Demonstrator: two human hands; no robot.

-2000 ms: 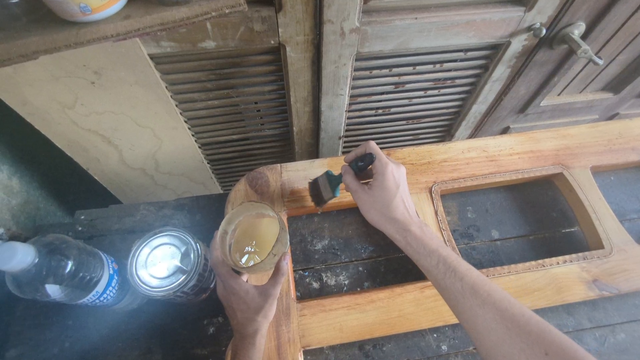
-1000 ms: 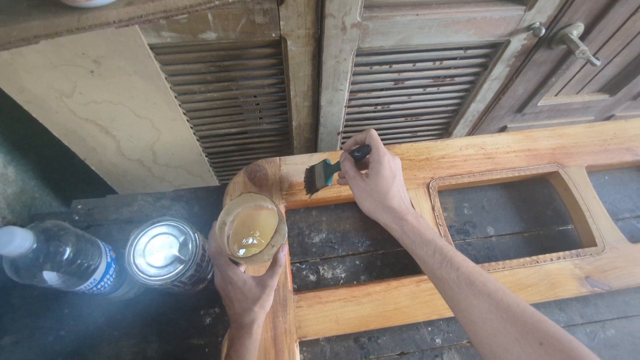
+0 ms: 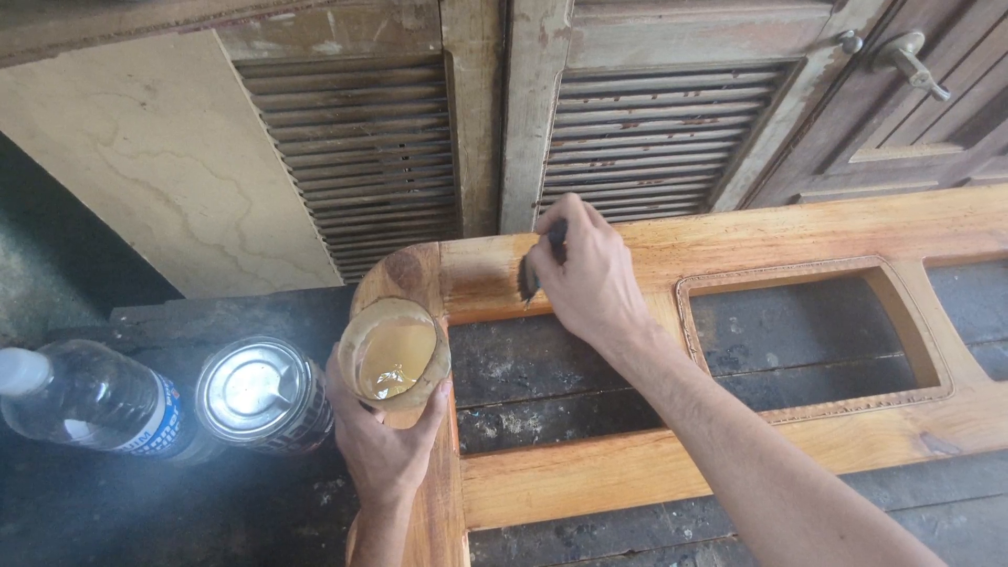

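Note:
My left hand (image 3: 386,449) grips a small round cup (image 3: 398,358) of amber liquid, held over the curved left end of a wooden frame (image 3: 567,472). My right hand (image 3: 587,272) is closed around a dark-handled paintbrush (image 3: 529,277). The dark bristles hang down at the inner edge of the frame's upper rail, just above the left opening; the hand hides much of the brush. The upper rail looks wet and darker orange in places. A carved border (image 3: 685,339) surrounds the middle opening.
A lidded metal can (image 3: 252,394) and a clear plastic bottle (image 3: 94,402) with a white cap stand left of my left hand. The frame lies on dark boards (image 3: 543,354). Louvered wooden shutters (image 3: 654,142) and a panelled door with a metal handle (image 3: 913,67) stand behind.
My right hand has turned, so the brush points more downward and its bristles are farther right on the upper rail than a second ago. My left hand still holds the cup.

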